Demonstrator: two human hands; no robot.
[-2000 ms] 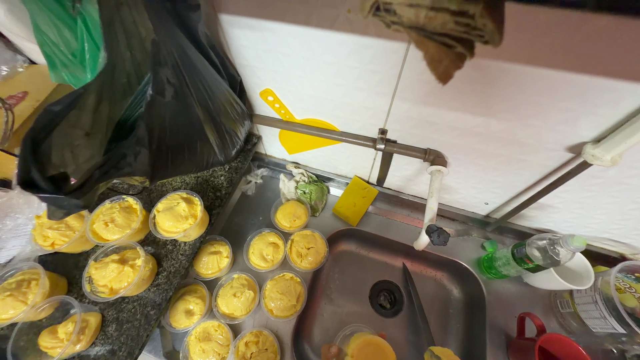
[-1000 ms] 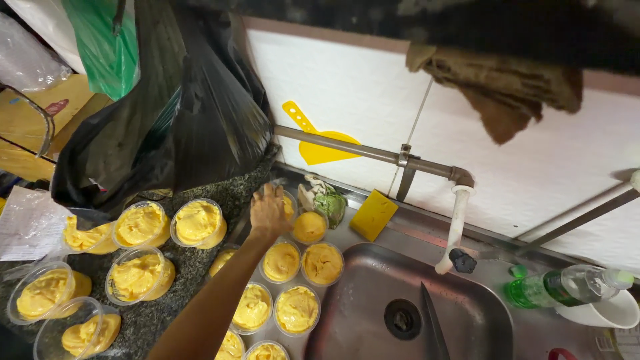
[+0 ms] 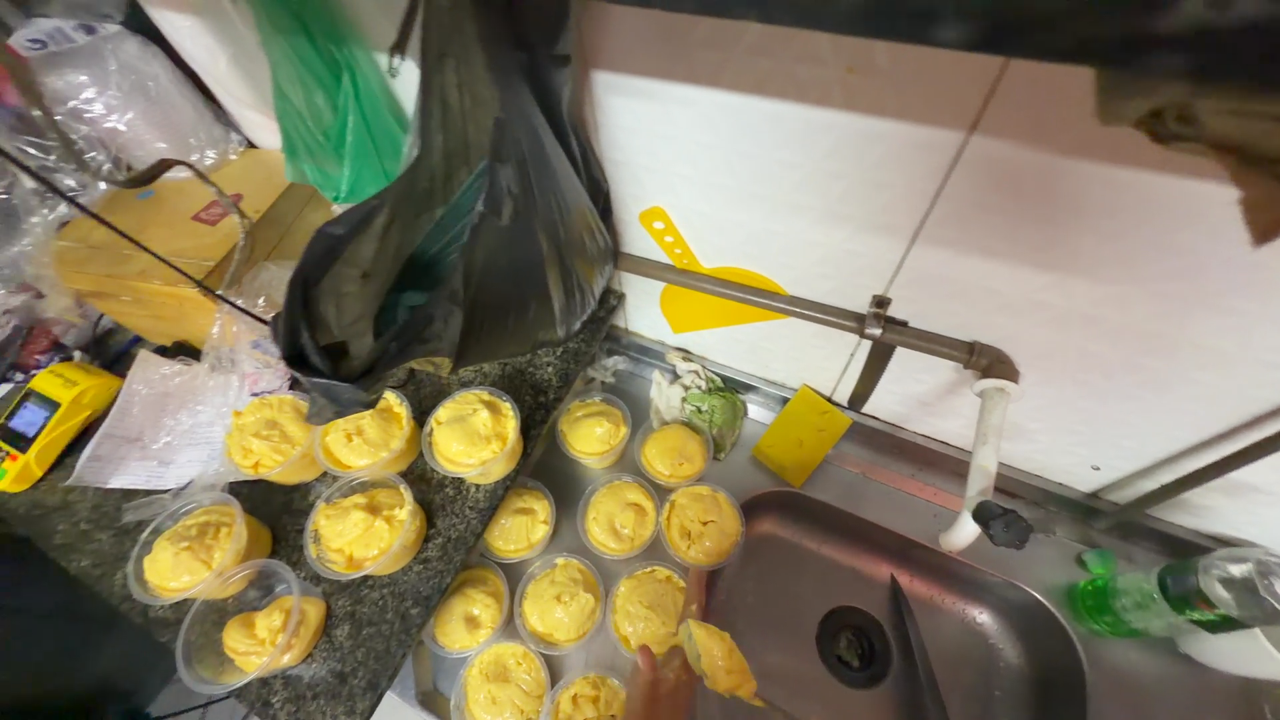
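My left hand (image 3: pixel 660 685) is at the bottom centre, its fingers around the near and right sides of a clear plastic cup of yellow cream (image 3: pixel 648 608). Just right of these fingers, a utensil's cream-coated end (image 3: pixel 718 660) shows; its handle leaves the frame at the bottom, and my right hand is out of view. More filled cups stand close together on the steel sink top, among them a back-left cup (image 3: pixel 593 430) and one beside it (image 3: pixel 673 450). Several other cups, including a tilted, partly filled one (image 3: pixel 262 632), stand on the dark granite counter (image 3: pixel 370 640).
A knife (image 3: pixel 912 650) lies in the steel sink basin (image 3: pixel 800 540) beside the drain. Behind are a yellow sponge (image 3: pixel 802 436) and the tap (image 3: pixel 990 450). A bottle (image 3: pixel 1160 595) lies at right. A black plastic bag (image 3: pixel 480 220) hangs over the counter; a card terminal (image 3: pixel 50 425) is at left.
A cup now stands at the back left of the sink-top group, where my left hand was one second ago. That hand has moved back toward the near cups. The view has shifted left.
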